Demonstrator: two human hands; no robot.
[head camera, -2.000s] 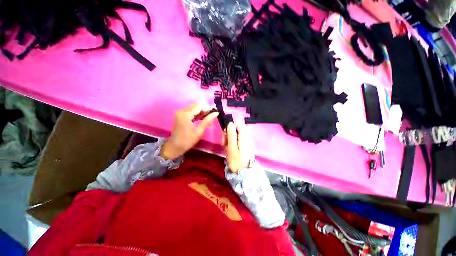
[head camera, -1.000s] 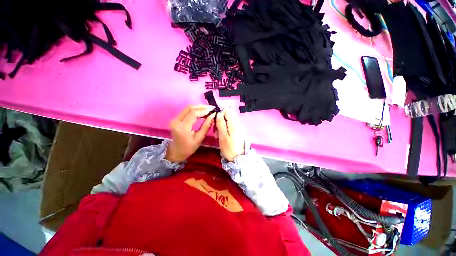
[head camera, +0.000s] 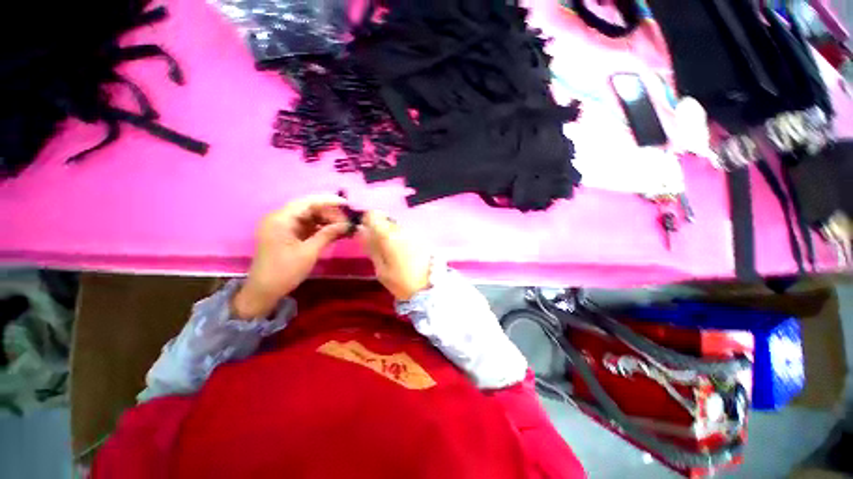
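Note:
My left hand (head camera: 292, 245) and my right hand (head camera: 395, 253) meet above the table's near edge. Their fingertips pinch a small black webbing strip (head camera: 354, 219) between them. Most of the strip is hidden by the fingers, and the picture is blurred; I cannot tell whether a buckle is on it. A loose heap of small black buckles (head camera: 327, 122) lies just beyond my hands. A large pile of black webbing strips (head camera: 477, 112) lies to its right.
The pink table (head camera: 187, 210) holds a tangled black strap heap (head camera: 47, 75) far left, a clear plastic bag (head camera: 281, 28), a phone (head camera: 639, 108), keys (head camera: 667, 217) and black fabric panels (head camera: 720, 65). Below are a cardboard box (head camera: 117, 337), a red bag (head camera: 636, 374) and a blue box (head camera: 778, 360).
The view has shifted, so the table things and hands appear further left. The strip stood out above the fingers before; now only a small dark part shows between the fingertips.

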